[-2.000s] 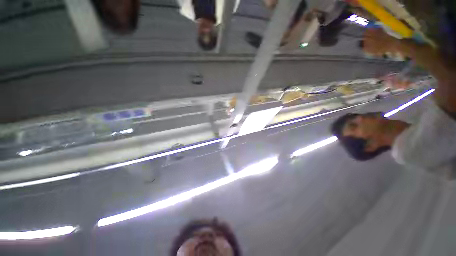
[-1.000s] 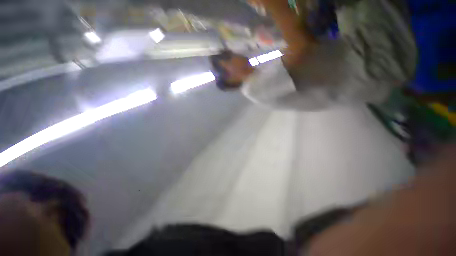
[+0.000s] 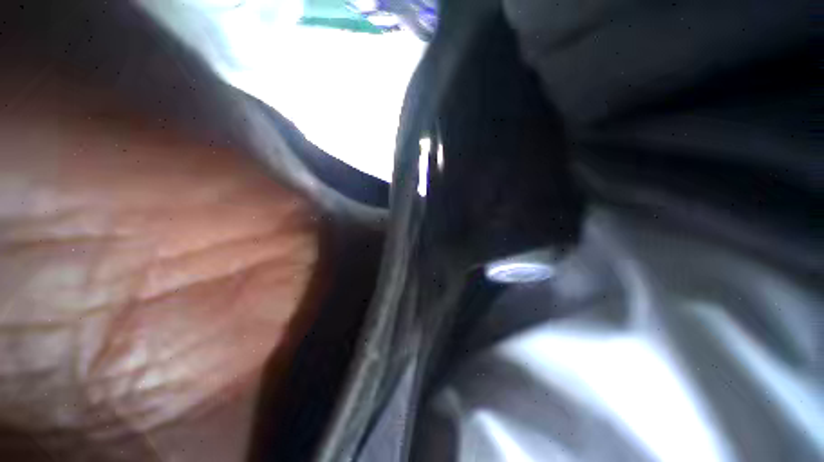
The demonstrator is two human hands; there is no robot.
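Creased bare skin (image 3: 172,298), which looks like part of a hand very close to the lens, fills the left side of the head view. It is blurred and cut off by the edge; I cannot tell whether it is my left or right hand, and no fingertips show. A dark strap or fabric edge (image 3: 407,244) runs up the middle beside it. A dark smooth surface (image 3: 506,144) with small glints lies right of the strap, with a small shiny oval (image 3: 519,271) at its lower end. No held object can be made out.
White, folded cloth (image 3: 614,388) fills the lower right, and dark folded fabric (image 3: 705,108) the upper right. An overexposed white area (image 3: 316,90) is at the top, with a green patch (image 3: 343,23) at its upper edge.
The tilted view of ceiling lights, line and people has gone. Close skin, dark fabric and white cloth now cover most of the picture.
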